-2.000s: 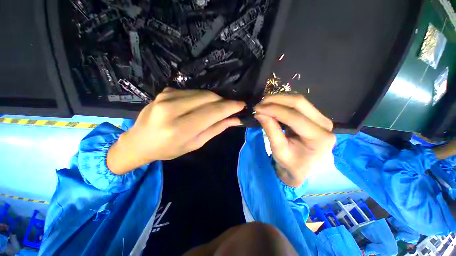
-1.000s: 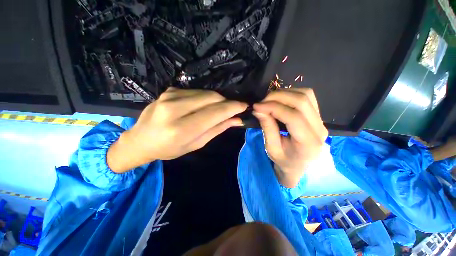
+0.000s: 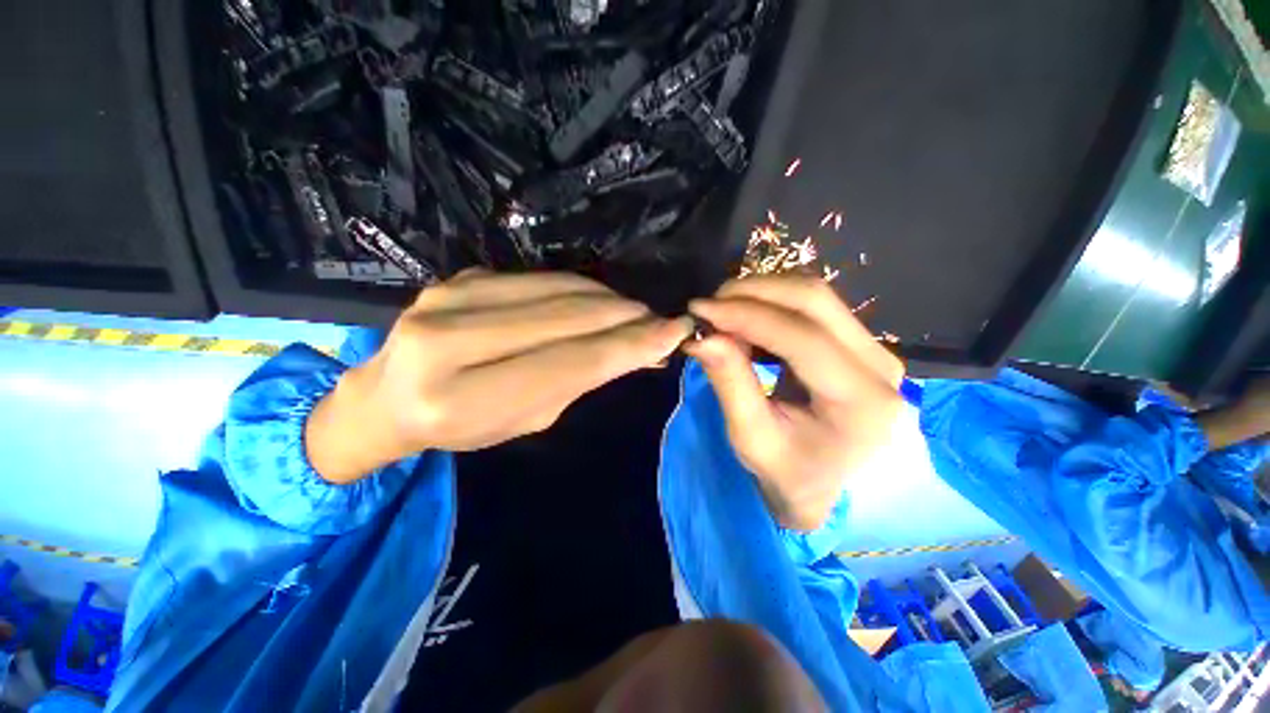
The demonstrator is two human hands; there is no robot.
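Observation:
My left hand (image 3: 488,359) and my right hand (image 3: 808,383) meet at their fingertips over the near edge of the black divided tray (image 3: 961,181). A small dark part (image 3: 694,332) shows between the fingertips; the left fingers hide most of it. Whether my right fingertips also hold a brass-coloured pin is too small to tell. Behind my left hand, black plastic parts (image 3: 592,112) lie in a jumbled heap in the tray's middle section. Small brass-coloured pins (image 3: 780,251) lie in a loose pile just beyond my right hand, with a few scattered around.
Clear bags with gold and pale contents (image 3: 1201,139) lie on the green bench (image 3: 1128,237) at the right. Another person's blue sleeve (image 3: 1100,488) and forearm are at the right edge. Blue stools (image 3: 92,634) and yellow-black floor tape (image 3: 139,334) show below.
My left fingers have come down slightly and closed over the dark part. My right hand has shifted a little left and down, uncovering more of the pin pile.

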